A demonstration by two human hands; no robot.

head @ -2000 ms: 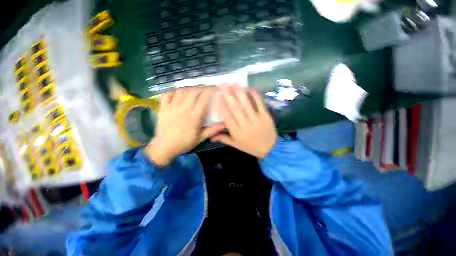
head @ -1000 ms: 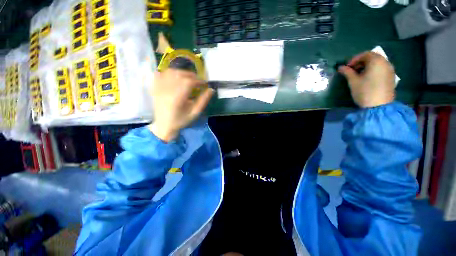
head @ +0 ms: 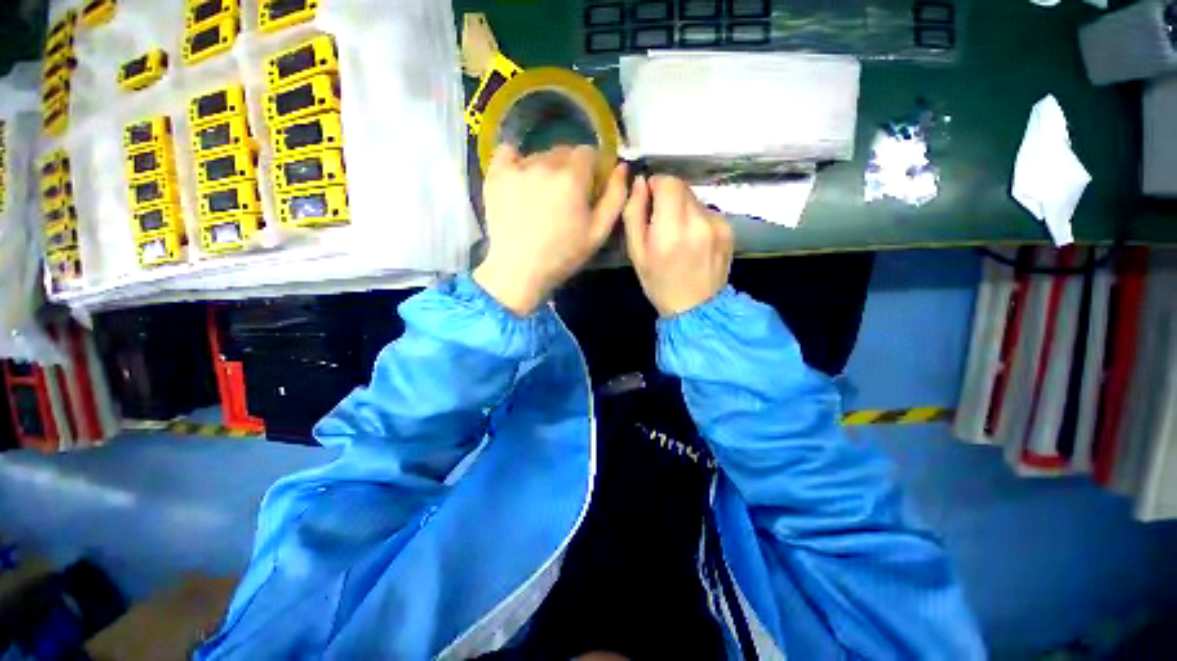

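A yellowish clear tape roll lies at the bench's front part, beside a white backing sheet. My left hand is on the near edge of the tape roll, fingers bent around it. My right hand is just right of it, thumb and fingertips pinched together close to my left fingertips. What the right fingertips pinch, if anything, is too small to tell. A small dark strip shows under the white sheet's near edge, beside the right hand.
Rows of yellow housings lie on a white foam sheet at left. Black-framed windows lie beyond the backing sheet. Shiny film scraps and a crumpled white wipe are at right. Grey boxes stand at the far right.
My right hand has moved left from beside the wipe to the tape roll. My left hand stays at the roll, now gripping its near edge. The view has shifted.
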